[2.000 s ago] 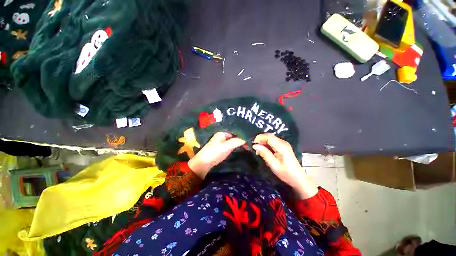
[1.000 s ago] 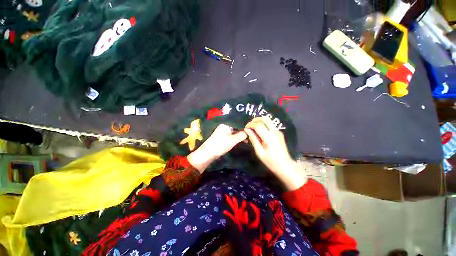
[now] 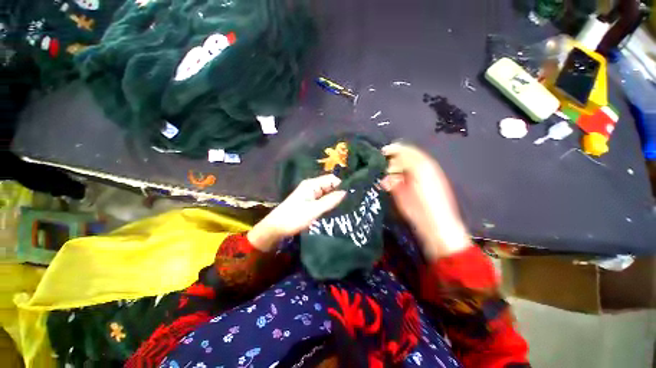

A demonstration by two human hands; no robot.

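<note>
A dark green plush piece point(image 3: 342, 253) is bunched and folded between my hands at the table edge, part of it hanging over my lap. Its white lettering point(image 3: 354, 221) faces up below my hands, and a tan gingerbread figure point(image 3: 335, 157) shows at its top. My left hand point(image 3: 309, 203) holds the left side of the piece, fingers bent on the cloth. My right hand point(image 3: 415, 185) is blurred and holds the upper right edge with its fingertips. No needle or thread can be made out.
A green plush heap point(image 3: 208, 86) with a snowman lies left on the dark table point(image 3: 403, 43). Snips point(image 3: 336, 88), black beads point(image 3: 446, 113), a pale green case point(image 3: 521, 89) and a phone point(image 3: 577, 74) on yellow lie beyond. A yellow sack point(image 3: 137, 251) hangs at lower left.
The plush piece has gone from spread flat to bunched and turned, its lettering now lower. My right hand has moved right and up along it. The view has shifted slightly.
</note>
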